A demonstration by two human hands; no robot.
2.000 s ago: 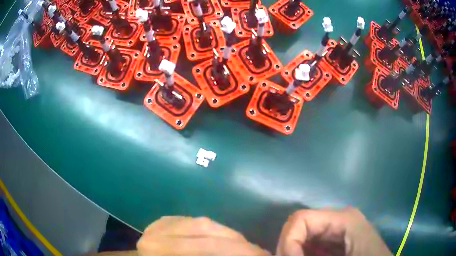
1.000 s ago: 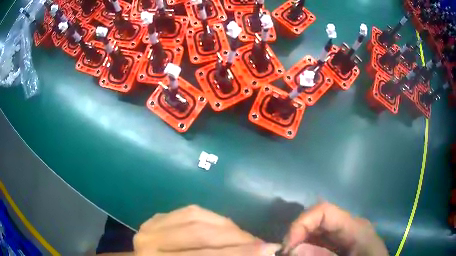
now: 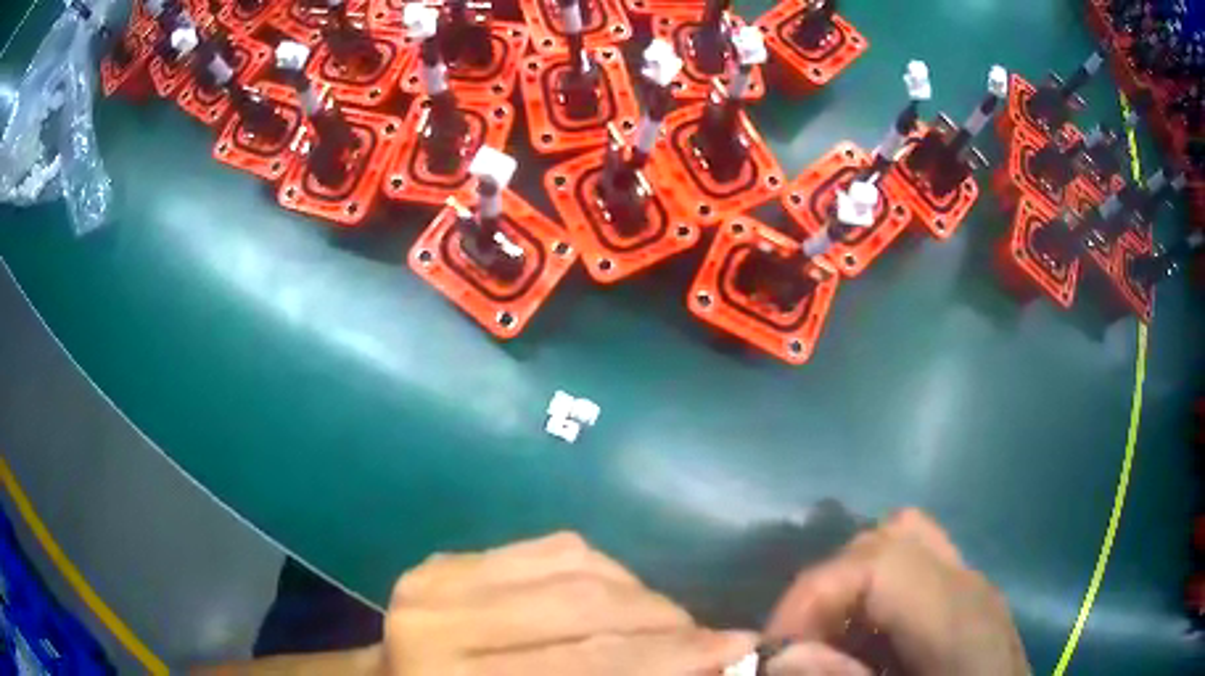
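Observation:
My left hand [image 3: 542,614] and my right hand [image 3: 912,601] are at the bottom edge, partly cut off, with their fingertips close together. A small white connector [image 3: 744,664] shows at my left fingertips. A small dark piece [image 3: 774,650] lies between the fingertips of both hands; the rest of it is hidden or out of the picture. A little group of loose white connectors [image 3: 570,416] lies on the green table [image 3: 330,436] in front of my hands.
Several orange plates with dark stalks and white connectors [image 3: 492,258] stand across the back. Plates without white connectors [image 3: 1051,251] stand at the right by the yellow-green line [image 3: 1123,475]. A clear bag [image 3: 60,132] lies far left.
My hands were apart at the fingertips two seconds ago and now meet around the small piece. The white connector now shows more clearly at my left fingertips. The whole view has shifted slightly.

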